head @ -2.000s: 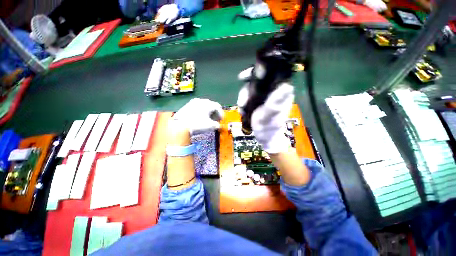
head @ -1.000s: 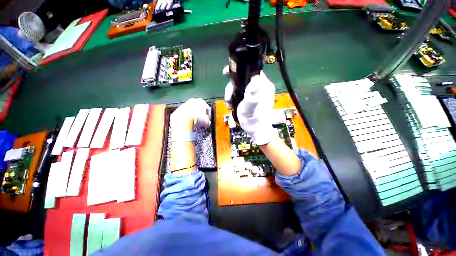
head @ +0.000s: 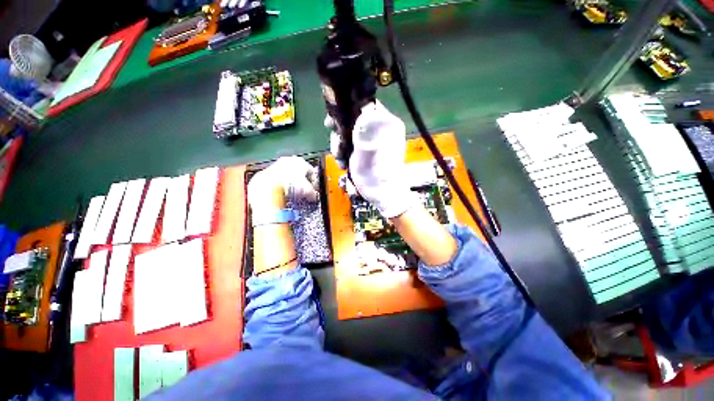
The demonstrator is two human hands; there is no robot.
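My right hand (head: 378, 153), in a white glove, holds the black electric screwdriver (head: 347, 74) upright over the upper left of the orange fixture (head: 376, 301). A green circuit board (head: 384, 243) with yellow and white components lies on the fixture, partly hidden by my right hand and forearm. The screwdriver's tip is hidden. My left hand (head: 282, 184), white-gloved with a blue strap at the wrist, is over the upper part of the speckled screw tray (head: 313, 233). Its fingertips are too unclear to tell if they hold a screw.
A red board (head: 223, 298) with pale strips lies at left. Overlapping pale strips (head: 583, 207) lie at right. A board with a silver block (head: 254, 102) sits on the green belt. The screwdriver's cable crosses my right forearm. Another fixture (head: 47, 313) lies far left.
My right hand and the screwdriver have moved left, from over the board to the fixture's upper left. My left hand stays over the screw tray. The whole view has shifted a little.
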